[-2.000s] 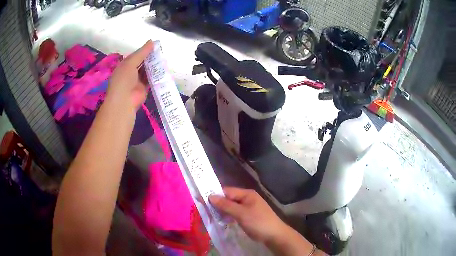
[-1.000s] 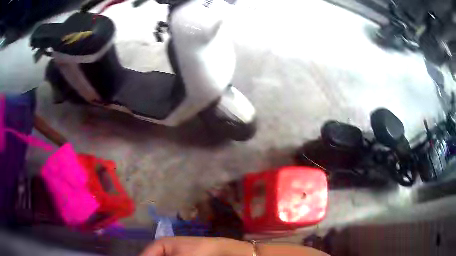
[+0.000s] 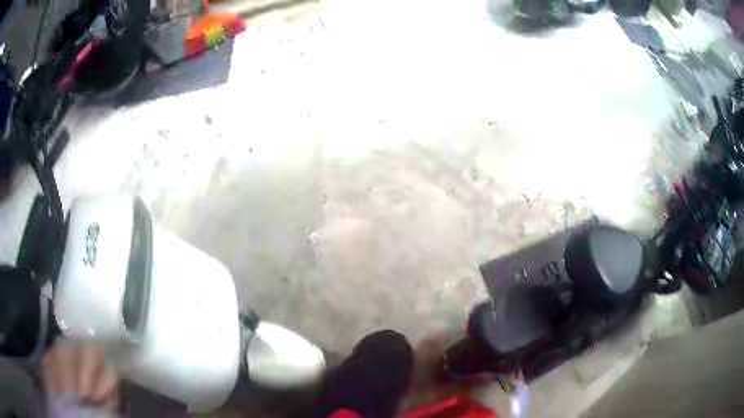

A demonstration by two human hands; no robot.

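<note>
A blurred hand, which looks like my left hand [image 3: 83, 377], shows at the lower left edge, in front of the white scooter [image 3: 192, 302]. Its fingers are too smeared to tell whether they hold anything. My right hand is not in view. The printed label strip cannot be made out. The white scooter's front panel and pale front fender fill the lower left.
A dark rounded shape, possibly a shoe [image 3: 375, 367], is at the bottom centre beside a red object [image 3: 453, 408] cut off by the edge. A dark two-wheeler with a black seat [image 3: 608, 261] stands at the right. An orange broom head [image 3: 214, 31] lies at the upper left.
The view has swung right and forward across the floor. The pink cloth and label strip have left the picture, the scooter has shifted left, and the red stool is mostly out of frame.
</note>
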